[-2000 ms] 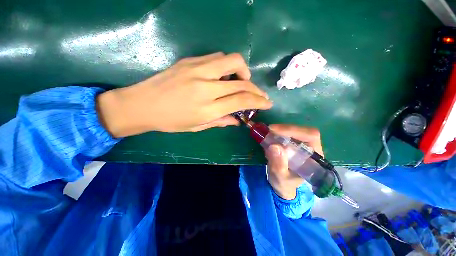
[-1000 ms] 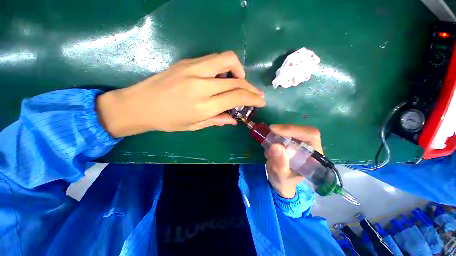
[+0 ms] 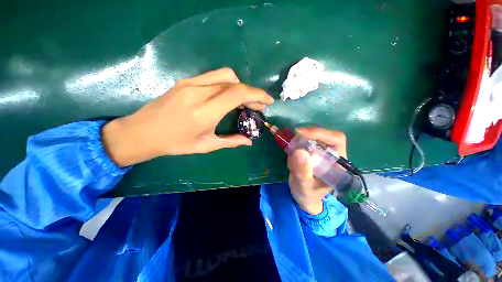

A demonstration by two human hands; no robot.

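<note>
My left hand (image 3: pixel 190 113) pinches a small round black assembly (image 3: pixel 251 123) between thumb and fingers above the green bench. Its open face shows shiny pale and metallic details. My right hand (image 3: pixel 314 165) holds the glue dispensing syringe (image 3: pixel 322 163) like a pen, with a dark red front, clear-pinkish barrel and green rear. The brass-coloured needle (image 3: pixel 268 125) points at the assembly's right rim; whether it touches cannot be told. A crumpled white tissue (image 3: pixel 302 79) with small red spots lies on the bench beyond my hands.
At the right stand the dark dispenser controller (image 3: pixel 461 41) with a red light, a round pressure gauge (image 3: pixel 441 117) and a red tray (image 3: pixel 478 129) holding white paper. A grey hose curls beside the gauge. The green bench's (image 3: pixel 181 179) near edge runs below my hands.
The assembly now shows its face between my left thumb and fingers; before, the fingers mostly covered it. The needle has moved to its right rim. The view has shifted, moving the tissue and tray leftward.
</note>
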